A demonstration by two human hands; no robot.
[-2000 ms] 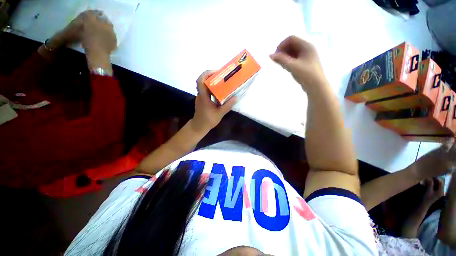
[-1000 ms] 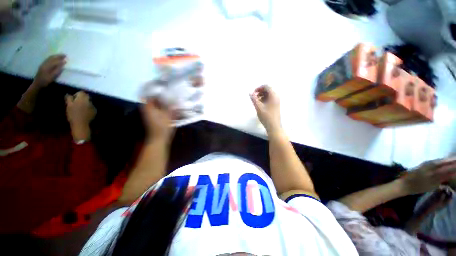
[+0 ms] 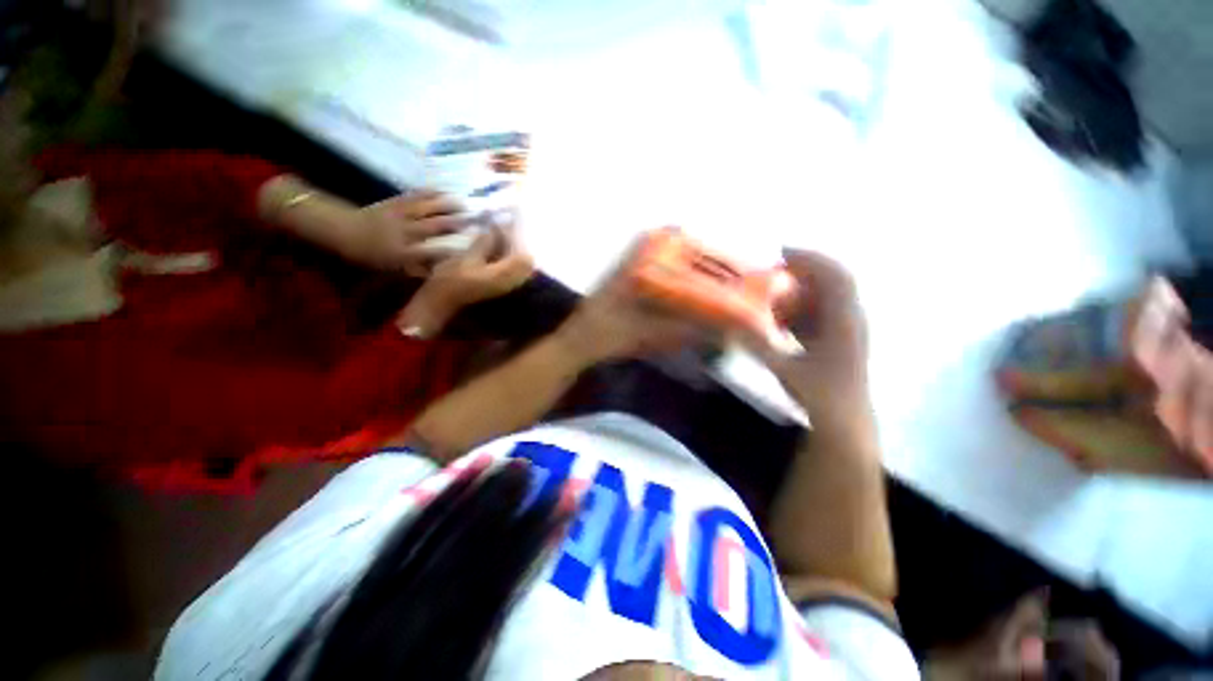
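A product box [image 3: 705, 282] with its bright orange end up is in front of me at the table's near edge. My left hand [image 3: 623, 313] is shut on its left side. My right hand [image 3: 822, 309] is at its right side, fingers bent by the orange end; blur hides whether they grip it or hold anything small. A white sheet [image 3: 765, 386] shows at the table edge just below the box. Another box [image 3: 466, 166], white back showing, is in the hands of the person at left.
The white tabletop [image 3: 639, 146] runs across the view. Cartons [image 3: 1071, 359] stand at the right edge, blurred, with another person's hand [image 3: 1173, 366] over them. A black heap [image 3: 1084, 87] lies at the far right. A person in red sits close at left.
The white-backed box that was in my left hand is now in the left neighbour's hands. My left hand holds an orange-ended box, and my right hand has come to it. The view has turned.
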